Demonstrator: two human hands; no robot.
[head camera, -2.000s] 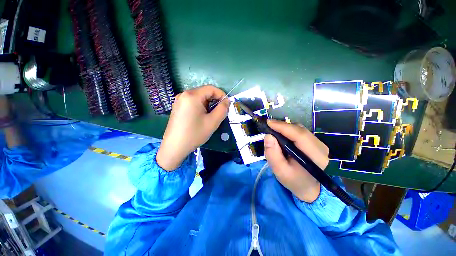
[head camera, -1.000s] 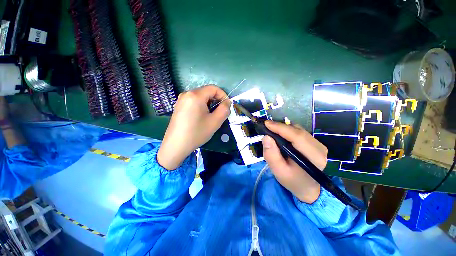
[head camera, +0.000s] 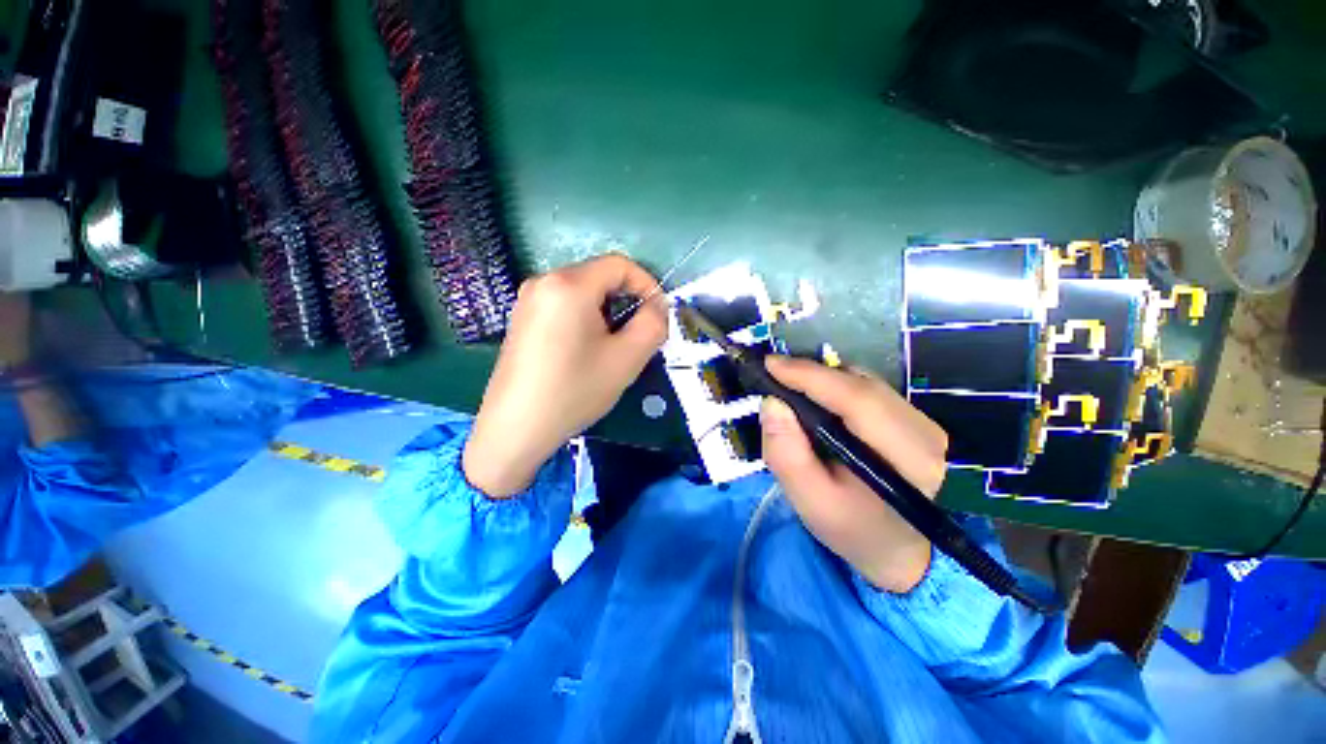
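Note:
A white holder strip (head camera: 702, 414) with dark glossy display modules lies tilted on the green mat in front of me. My left hand (head camera: 572, 342) is at its upper left corner and pinches a small dark component (head camera: 624, 308); a thin silvery strand (head camera: 684, 262) sticks out past the fingertips. My right hand (head camera: 851, 451) holds the black soldering iron (head camera: 887, 484) like a pen. The iron's tip is at the strip's upper left, close to my left fingertips. The exact contact point is too small to tell.
Long dark component stacks flecked red (head camera: 451, 218) lie at the back left. Waiting display strips (head camera: 971, 356) overlap on the right, beside a clear round tub or tape roll (head camera: 1226, 218) and a tan board (head camera: 1268, 381). A black pouch or tray (head camera: 1069, 80) is at the back right. Another person's blue sleeve (head camera: 109, 465) shows at left.
The view has shifted slightly. The soldering iron and my right hand have moved a little left and down. Both hands keep their grips. The neighbour's arm at left has moved.

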